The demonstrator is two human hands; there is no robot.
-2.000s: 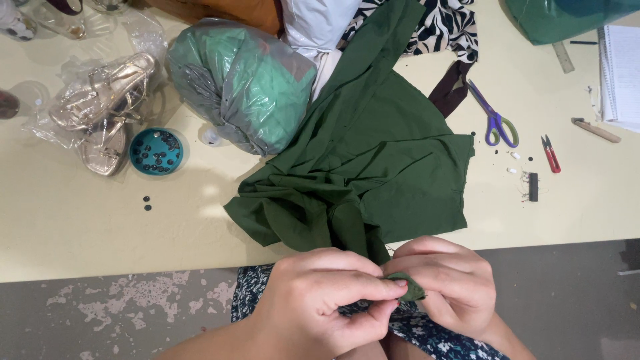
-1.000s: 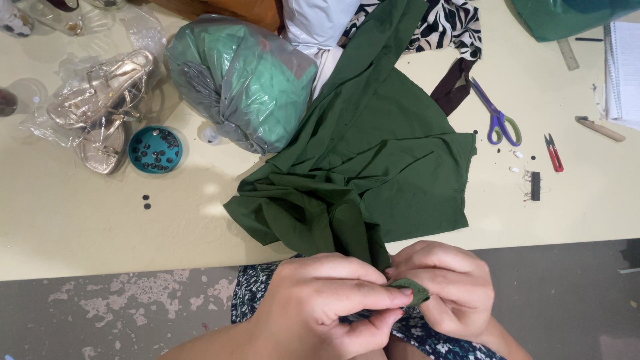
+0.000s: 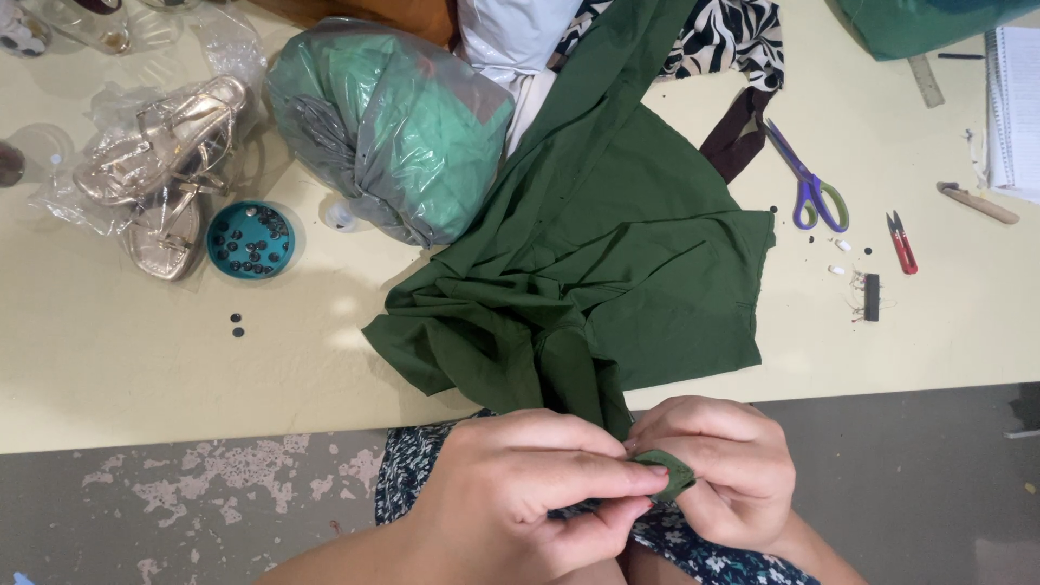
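A dark green fabric garment piece lies crumpled across the table, and one end of it hangs over the front edge to my hands. My left hand pinches a small folded edge of this fabric between thumb and fingers. Close against it on the right, my right hand grips the same fold, its fingertips partly hidden behind the cloth. Whether a needle is held there cannot be seen. A teal round dish holds several dark buttons, and two more dark buttons lie below it.
Gold sandals in clear plastic and a grey plastic bag of green material lie behind, at left. At right are purple-handled scissors, red thread snips, a dark block with pins, a seam-ripper-like tool and a spiral notebook.
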